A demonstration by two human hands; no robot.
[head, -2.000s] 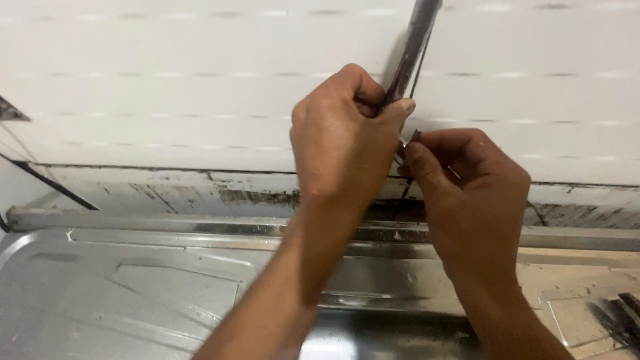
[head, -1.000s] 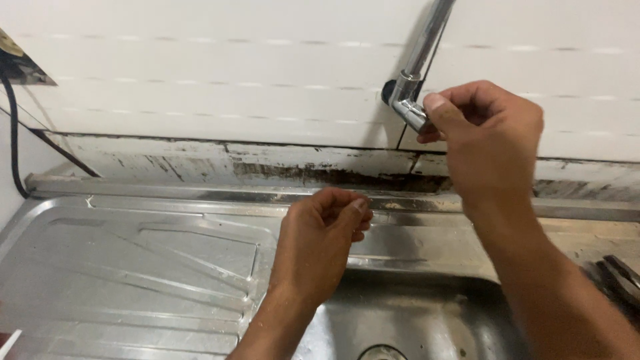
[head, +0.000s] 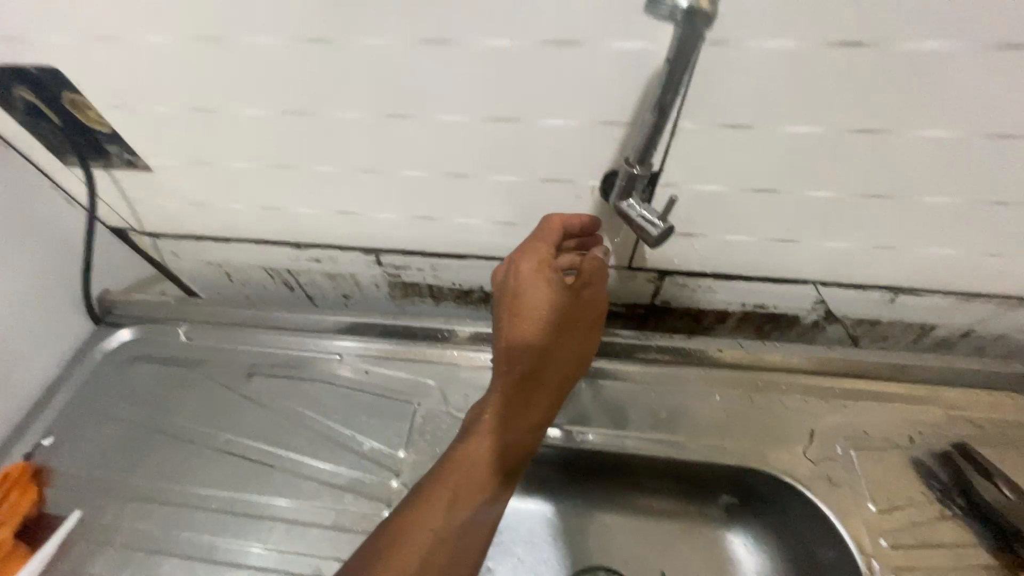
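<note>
My left hand [head: 552, 296] is raised in front of the tiled wall, its fingers curled and the thumb near the fingertips. Whether something small sits between them cannot be made out. Just right of the fingertips is the lower end of a chrome wall-mounted tap [head: 640, 210], with a short lever sticking out. A chrome pipe [head: 676, 100] rises from it to a wider fitting [head: 684, 8] at the top edge. Behind the tap's elbow is a dark hole [head: 610, 186] in the wall. My right hand is out of view.
Below lies a steel sink basin [head: 640, 512] with a ribbed drainboard [head: 264, 448] at its left. A dark tool, blurred, rests at the right [head: 972, 500]. An orange item [head: 20, 508] is at lower left; a black cable [head: 88, 232] hangs from a dark wall plate [head: 64, 116].
My right hand has let go of the tap and left the view. My left hand, lower over the sink's back edge one second ago, has come up beside the tap.
</note>
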